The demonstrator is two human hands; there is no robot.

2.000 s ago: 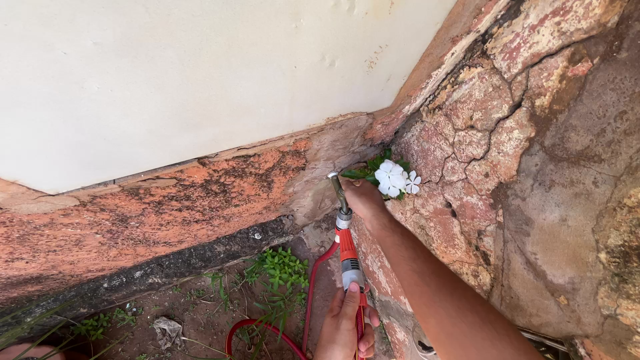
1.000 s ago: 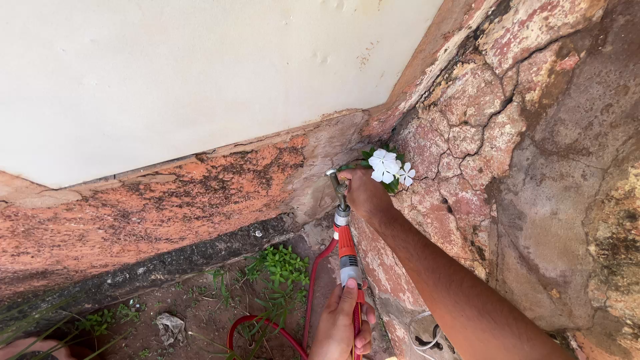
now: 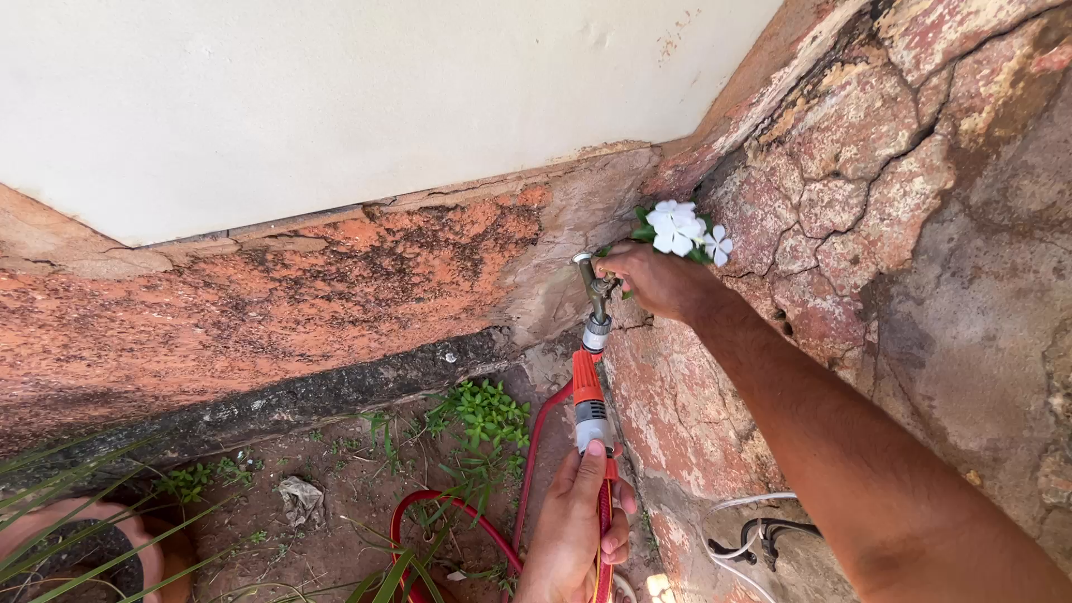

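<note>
A metal garden tap (image 3: 598, 289) stands out from the base of the wall, with a grey hose connector (image 3: 595, 332) on its outlet. My right hand (image 3: 657, 276) has its fingers at the tap's handle side, just below white flowers (image 3: 677, 228). My left hand (image 3: 582, 519) grips an orange and grey hose nozzle (image 3: 591, 402) with the red hose (image 3: 604, 536) running down through the palm. The nozzle's orange tip lies close to the connector in view; whether they touch cannot be told.
A peeling orange wall (image 3: 335, 310) and a cracked wall (image 3: 837, 201) meet behind the tap. Green weeds (image 3: 486, 414), a looped red hose (image 3: 402, 511) and a crumpled scrap (image 3: 301, 501) lie on the soil. A clay pot (image 3: 134, 536) is at lower left; cables (image 3: 762, 536) are at lower right.
My right hand has shifted slightly at the tap, and more of the tap's body shows. My left hand keeps its hold on the nozzle.
</note>
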